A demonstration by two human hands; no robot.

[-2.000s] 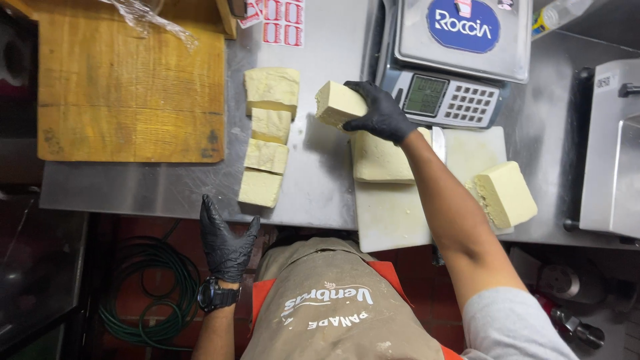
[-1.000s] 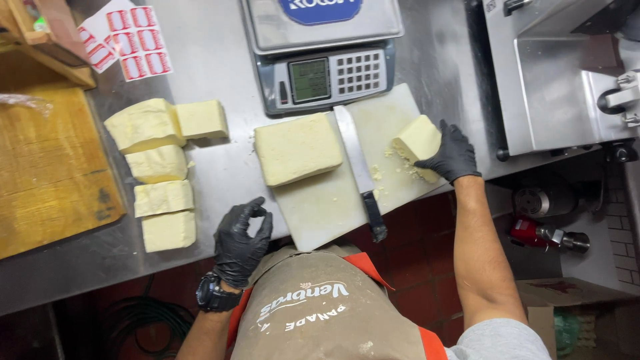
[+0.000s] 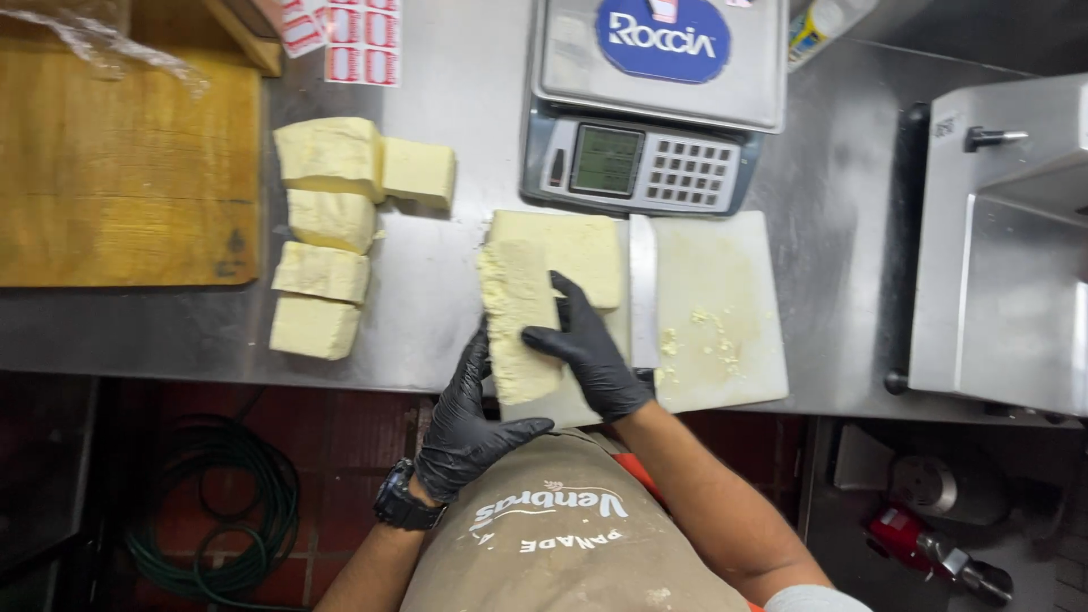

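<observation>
Between my black-gloved hands is a crumbly-edged piece of pale cheese, held over the front left of a white cutting board. My right hand grips its right side with thumb and fingers. My left hand is against its lower left edge, thumb spread. Partly behind the piece, a larger cheese block lies on the board. A wide-bladed knife lies right of that block, its handle mostly hidden by my right wrist. Several cut cheese blocks form a column at left, with another block beside the top one.
A digital scale stands behind the board. A wooden board lies at left, with clear plastic wrap on it. Red-and-white stickers are at the back. A metal machine stands at right; a green hose is coiled below.
The cheese piece under my right hand has moved left from the board's right side to its front left. My left hand has come up against it. One second ago, the knife handle was in plain sight.
</observation>
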